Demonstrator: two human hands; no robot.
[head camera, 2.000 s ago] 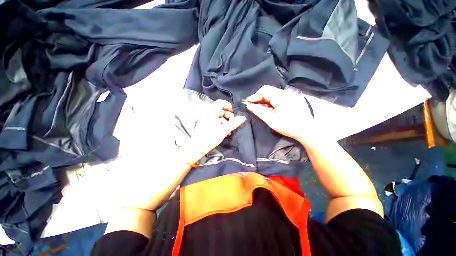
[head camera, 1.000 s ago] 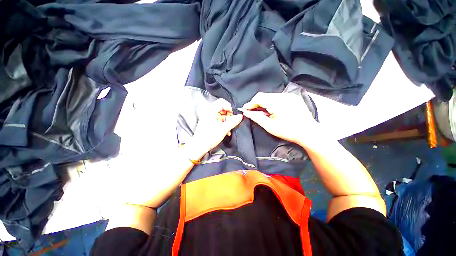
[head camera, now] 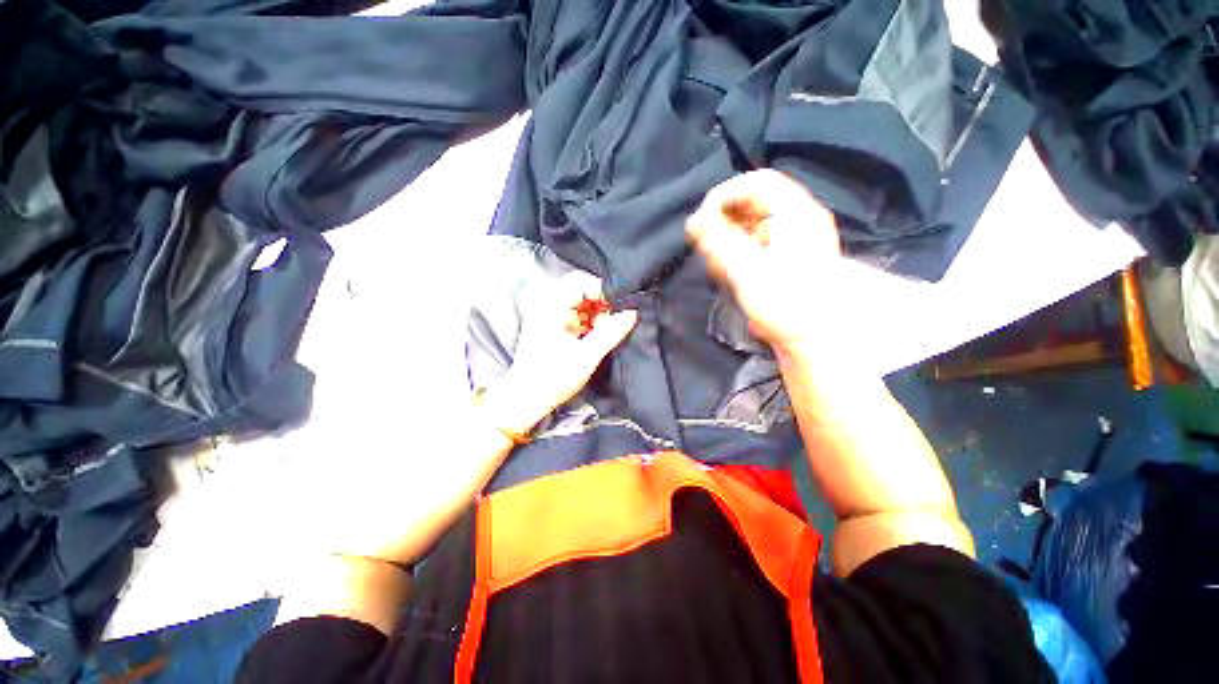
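Dark trousers (head camera: 650, 361) lie on the white table in front of me, the waistband (head camera: 582, 448) against my apron and the legs running away from me. Grey pocket bags show at both sides. My left hand (head camera: 568, 341) pinches the trouser cloth near the fly at the middle. My right hand (head camera: 769, 247) is raised off the seam to the right, blurred and overexposed, its fingers curled. Whether it holds anything cannot be seen.
Heaped dark trousers (head camera: 120, 267) lie on the left, more at the far right (head camera: 1123, 120). A folded pair (head camera: 856, 160) lies beyond my right hand. The white table (head camera: 989, 301) ends at the right, with a wooden bench (head camera: 1029, 361) and blue plastic bag (head camera: 1090, 548) below.
My right hand has left the seam beside my left hand and moved up and to the right. My left hand stays at nearly the same place on the cloth.
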